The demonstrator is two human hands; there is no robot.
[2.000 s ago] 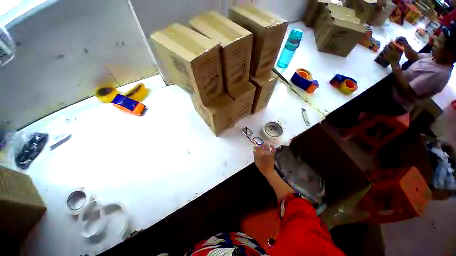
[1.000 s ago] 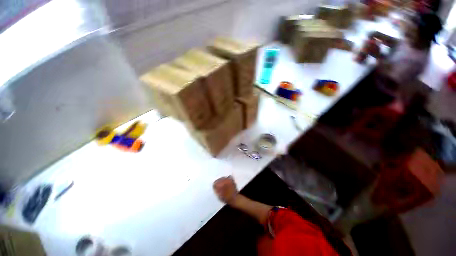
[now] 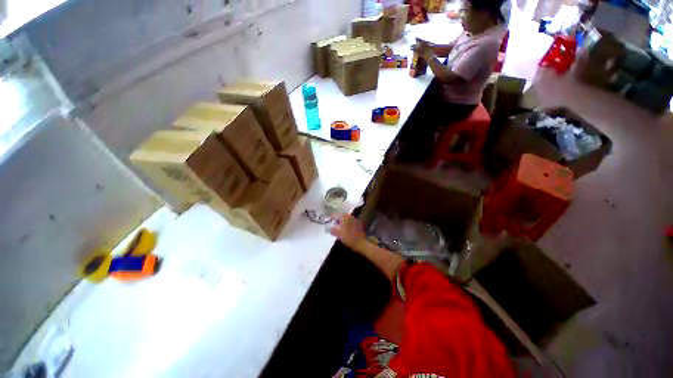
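My right hand [image 3: 347, 227], blurred, is at the bench's front edge beside a small dark looped item [image 3: 317, 216], perhaps scissors or glasses. Whether the fingers hold anything cannot be told. A pale tape or label roll [image 3: 335, 196] lies flat just beyond. Small brown cartons [image 3: 254, 207] stand stacked two high on the white bench [image 3: 214, 314], left of the hand. My left hand is not in view.
Blue-orange tape dispensers [image 3: 344, 131] and a turquoise bottle [image 3: 311, 107] stand further along. Open cartons [image 3: 424, 193] are on the floor right of the bench, one with clear plastic. Orange stools [image 3: 533, 193] and a seated person [image 3: 466, 63] are beyond.
The view has turned right, showing more floor and cartons. My right hand was over the bench's front part a second ago and is now back beside the looped item.
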